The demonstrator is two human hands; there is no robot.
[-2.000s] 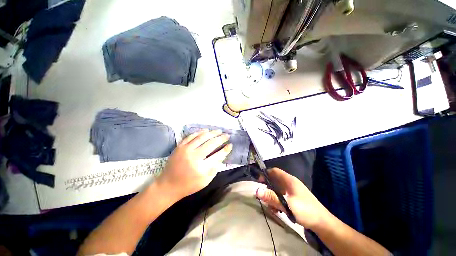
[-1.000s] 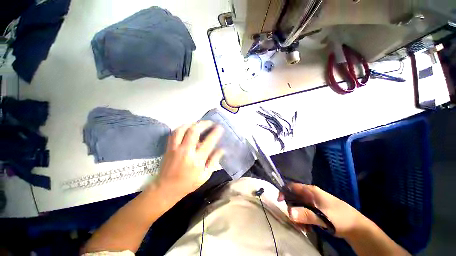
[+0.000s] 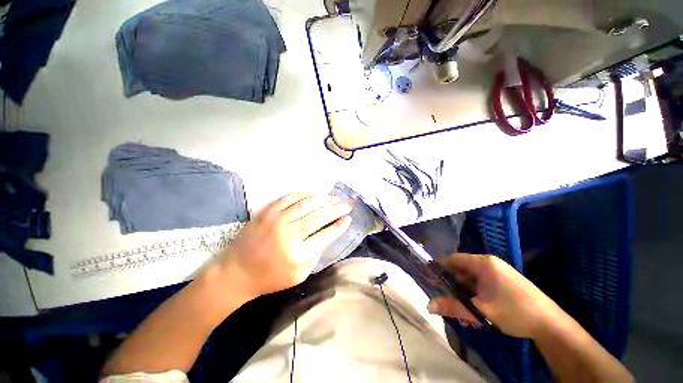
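A grey-blue flap piece [image 3: 346, 238] lies at the table's front edge, partly hidden under my left hand [image 3: 281, 243], whose fingers press on it. My right hand [image 3: 490, 295] holds the tailor's shears [image 3: 408, 243] by their dark handles. The long silver blades point up-left and lie along the piece's right edge; whether they touch the cloth is hard to tell. A small pile of flap pieces [image 3: 176, 191] lies left of my left hand. A larger pile [image 3: 202, 52] lies behind it. Thin dark trimmings [image 3: 414, 179] are heaped right of the piece.
The sewing machine head [image 3: 554, 34] stands at the back right over its bed plate [image 3: 404, 120]. Red-handled scissors [image 3: 523, 97] and a thin blue-dark tool [image 3: 580, 111] lie beneath its arm. Dark navy pieces [image 3: 22, 198] lie far left. A printed scale [image 3: 150, 250] runs along the front. A blue basket [image 3: 517, 247] stands below right.
The piece has been turned under my left hand, and its upper corner now sits at the blades. The shears moved right and down, then back up-left. The table scene has shifted left and up in view.
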